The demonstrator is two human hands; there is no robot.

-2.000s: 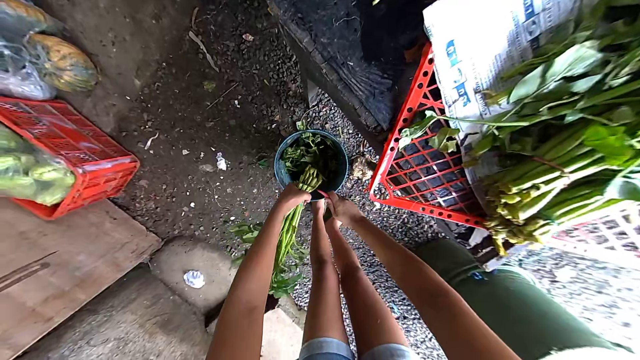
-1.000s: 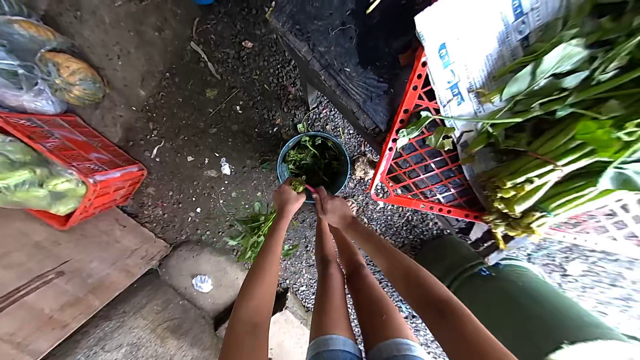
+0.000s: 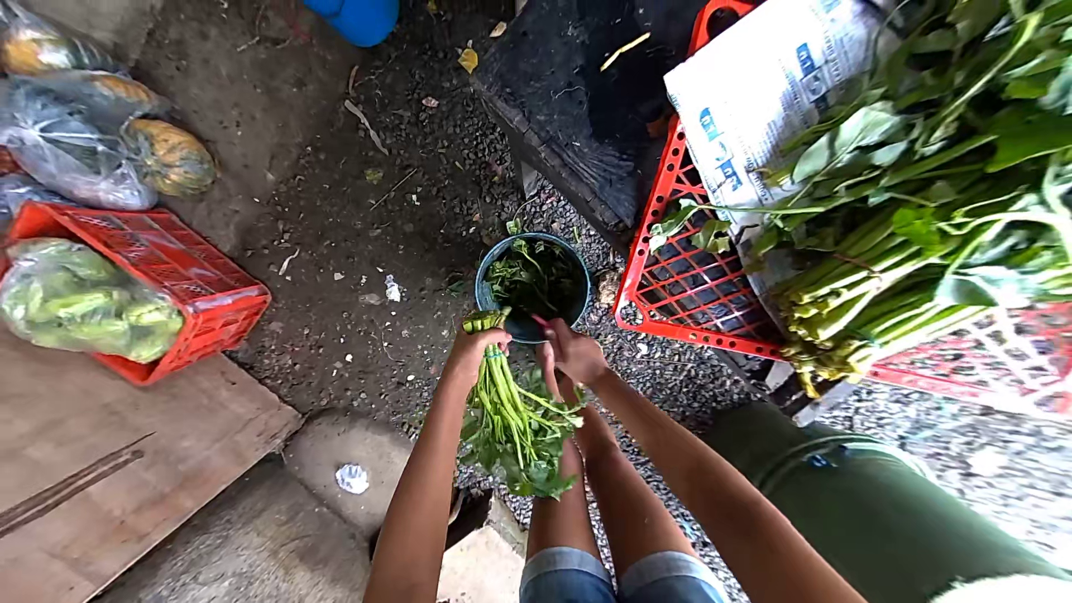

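Note:
My left hand (image 3: 479,345) grips a bundle of leafy green stems (image 3: 515,410) near the cut ends, with the leaves hanging down toward my legs. A green tie goes around the stems just below the fingers. My right hand (image 3: 574,350) is closed on a thin pinkish-red handle (image 3: 538,319), whose far part I cannot make out, at the near rim of a round bucket (image 3: 481,289). Loose leaves and stems (image 3: 532,272) lie inside that bucket, between and beyond the hands.
Right: a red plastic crate (image 3: 634,276) with printed paper (image 3: 737,109) and bundled leafy greens (image 3: 879,285); a green cylindrical container (image 3: 888,502) below. Left: a red crate (image 3: 188,268) with bagged green vegetables (image 3: 88,301), squashes (image 3: 172,157) and a wooden board (image 3: 126,452). A blue object (image 3: 356,18) is at the top.
The bundle in my left hand now hangs in front of my legs, its leaves farther right than before. My right hand has moved slightly apart from the left.

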